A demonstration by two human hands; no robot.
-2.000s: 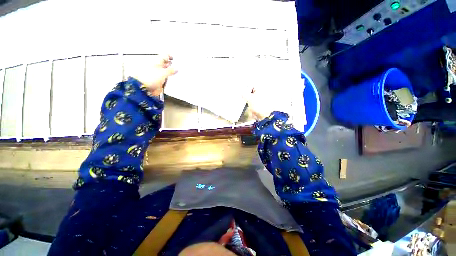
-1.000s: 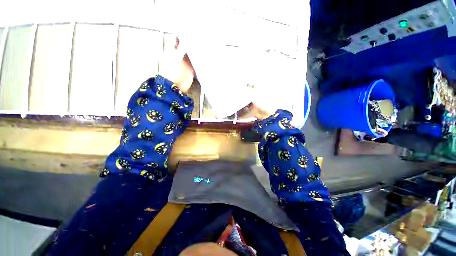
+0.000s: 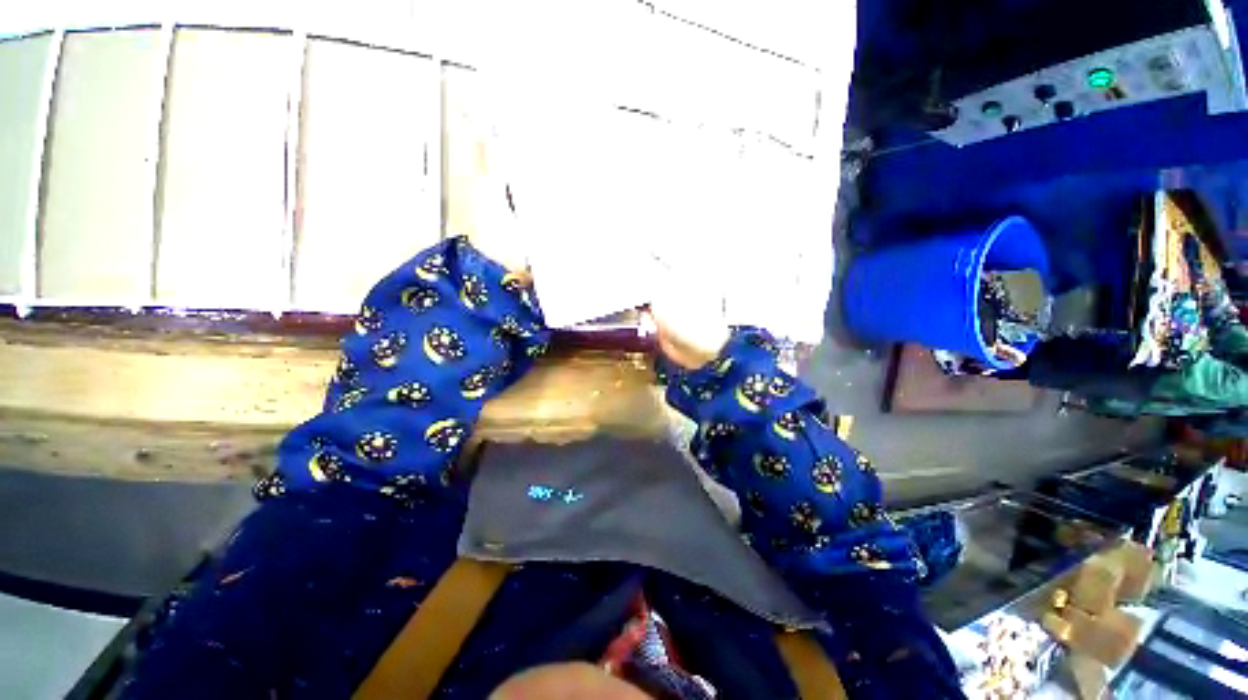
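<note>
A white sheet (image 3: 767, 82) covers much of the board, with a ladder-like grid of white strips (image 3: 296, 164) around pale openings at the left. A white cut piece or stack (image 3: 589, 226) lies at the board's front edge between my hands. My left hand (image 3: 496, 205) is at its left side, washed out by glare, fingers hard to make out. My right hand (image 3: 691, 339) is at its lower right corner, with fingertips against it, and seems to hold it. The sleeves cover both wrists.
A wooden edge (image 3: 178, 390) runs along the board's front. At the right are a blue scrap bin (image 3: 917, 294) with offcuts and a blue machine with a button panel (image 3: 1095, 85). Tan blocks (image 3: 1102, 581) lie at the lower right. A grey apron (image 3: 589, 513) hangs before me.
My left hand has moved right, and the white piece between my hands now reaches the board's front edge. The tan openings there are now covered. My right hand has moved slightly down and left.
</note>
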